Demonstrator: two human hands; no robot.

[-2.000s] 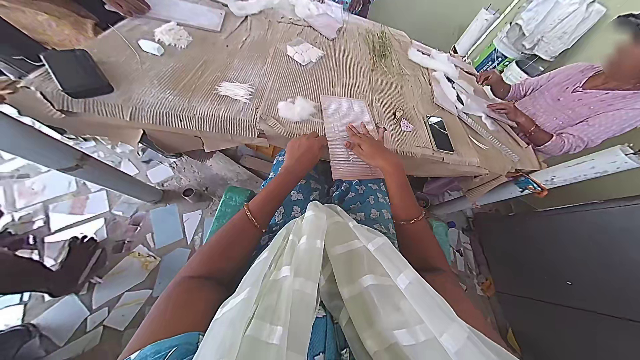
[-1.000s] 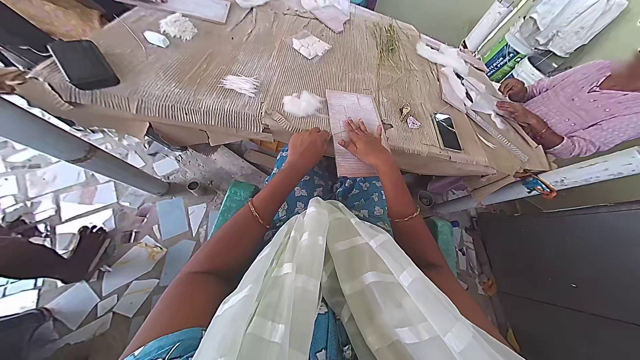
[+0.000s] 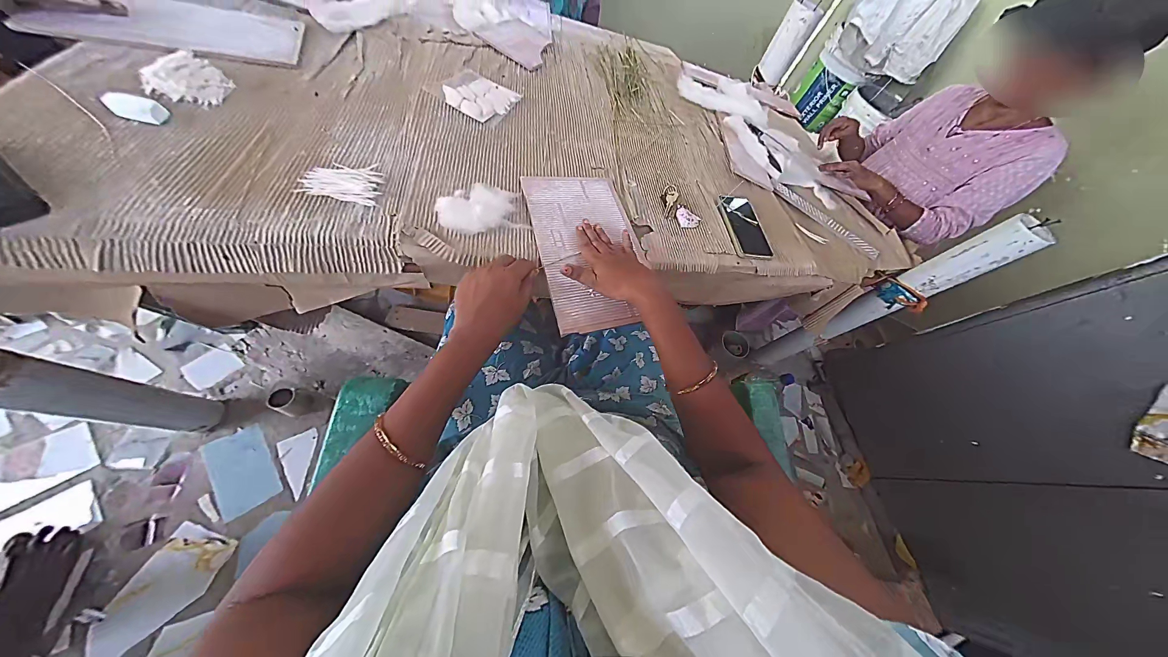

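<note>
A flat rectangular board (image 3: pixel 570 205) with a ribbed, pinkish surface lies partly on the table and juts over its front edge above my lap. My right hand (image 3: pixel 610 266) rests flat on it with the fingers spread. At the table's edge, just left of the board, is my left hand (image 3: pixel 497 290), its fingers curled; whether it holds something cannot be told. A tuft of white cotton (image 3: pixel 476 208) sits beside the board. Further left lies a pile of thin white cotton wicks (image 3: pixel 341 184). Small white rolled pieces (image 3: pixel 481 97) lie on a square sheet behind.
Corrugated cardboard (image 3: pixel 274 119) covers the table. To the right are a smartphone (image 3: pixel 745 226), keys (image 3: pixel 671 199) and dry grass stalks (image 3: pixel 625 82). A person in pink (image 3: pixel 967 164) works with white material at the right end. Broken tiles (image 3: pixel 242 474) litter the floor at left.
My right hand stays on the board and my left hand at the table edge, with only slight shifts. The other person's hands have moved a little over the white material.
</note>
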